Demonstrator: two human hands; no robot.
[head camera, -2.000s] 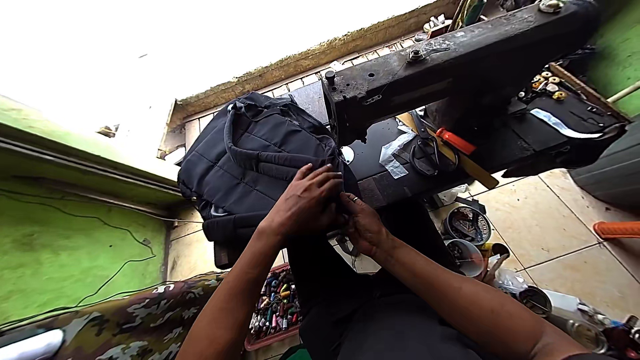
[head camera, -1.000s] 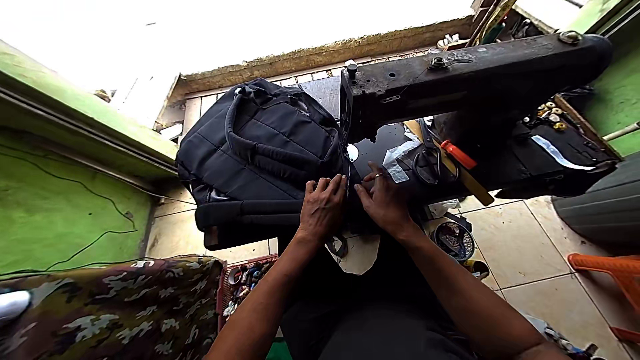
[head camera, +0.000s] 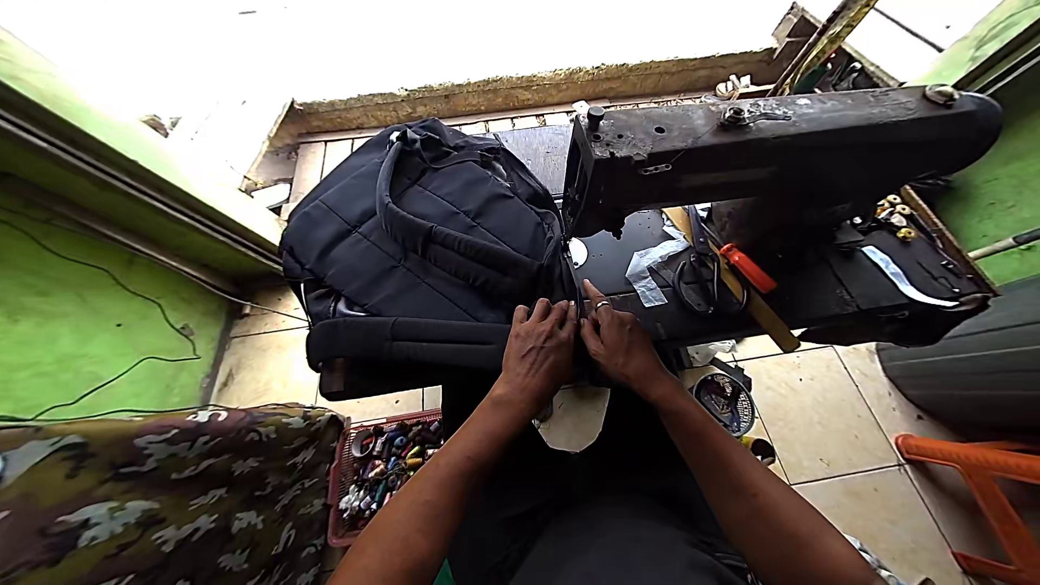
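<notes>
A dark padded backpack (head camera: 439, 236) lies on the bed at the left of a black sewing machine (head camera: 772, 146), its right edge running under the needle end. My left hand (head camera: 540, 345) presses on the near right corner of the backpack, fingers bent over the cloth. Close beside it, my right hand (head camera: 621, 341), with a ring on one finger, has its index finger stretched forward along the backpack's edge. Thumb and remaining fingers of the right hand rest at the dark fabric; whether they pinch it is hidden. A round metal plate (head camera: 578, 253) shows just right of the edge.
Black-handled scissors (head camera: 705, 280), an orange-red screwdriver handle (head camera: 749, 268), a wooden ruler (head camera: 772, 321) and a pale strip (head camera: 647, 272) lie right of my hands. Below are a red basket of thread spools (head camera: 390, 471), a round basket (head camera: 725, 404) and an orange plastic stool (head camera: 975, 471).
Two seconds ago my hands were together at the backpack's near edge, the left one raised over it. Now both lie lower and side by side, and the right index finger points forward.
</notes>
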